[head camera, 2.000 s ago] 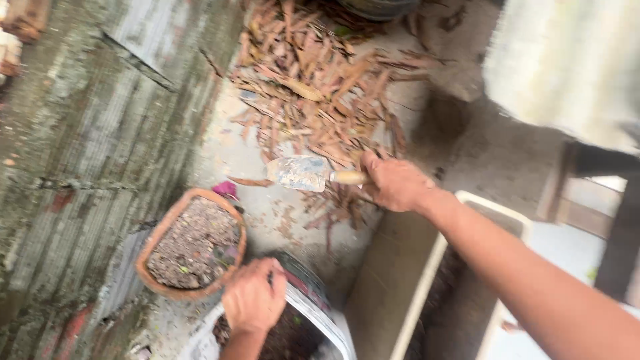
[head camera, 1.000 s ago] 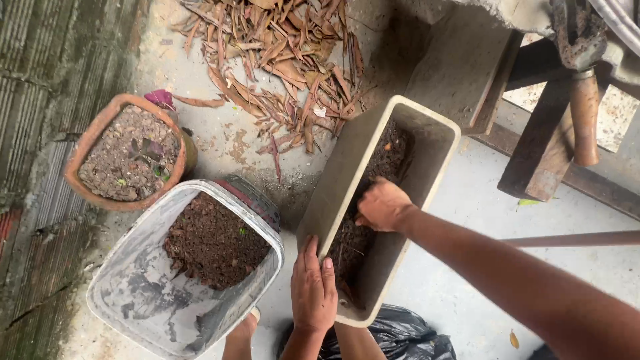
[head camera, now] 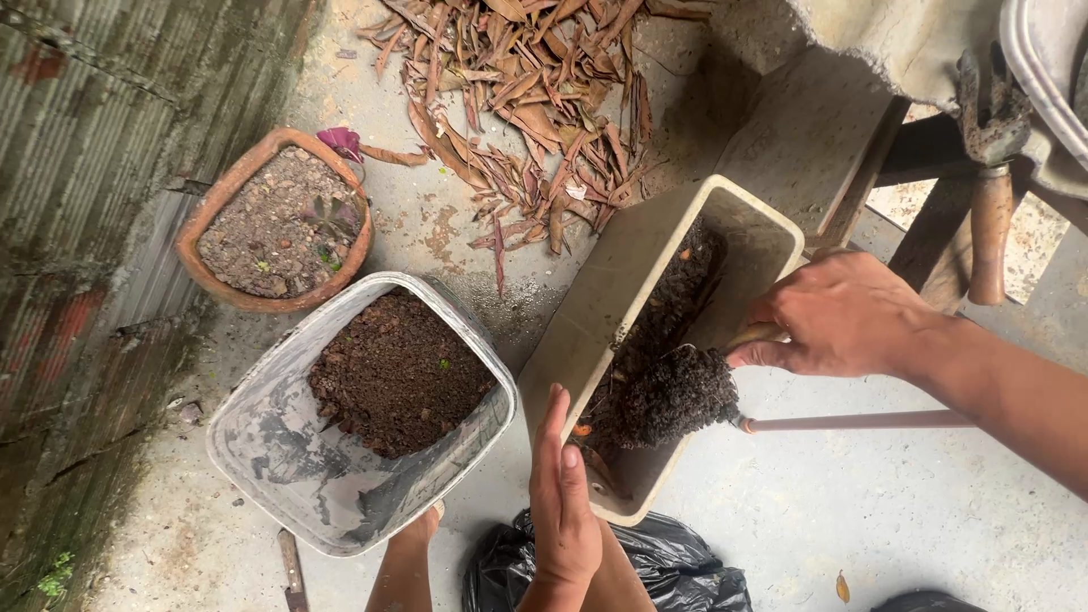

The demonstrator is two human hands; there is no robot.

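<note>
My right hand [head camera: 829, 319] grips the wooden handle of a trowel, whose blade is hidden under a heap of dark soil [head camera: 680, 398]. The heap is over the long beige planter [head camera: 557, 340], which has soil and dry bits inside. Against the planter's near left side rests my left hand [head camera: 565, 501], fingers straight, holding nothing. To the left, a whitish plastic bucket [head camera: 280, 501] contains brown soil [head camera: 404, 374]. Behind it is a terracotta pot [head camera: 191, 246] of gritty soil with a small plant.
Dry leaves [head camera: 535, 102] lie piled on the concrete floor. A hand fork [head camera: 990, 212] with a wooden handle is at the upper right, near wooden beams. Black plastic bags [head camera: 697, 569] lie below the planter, a knife [head camera: 291, 569] at lower left. A ribbed wall [head camera: 85, 170] runs along the left.
My right hand, deep in the planter one second ago, has risen to the right with a load of soil on the trowel. My left hand remains at the planter's side.
</note>
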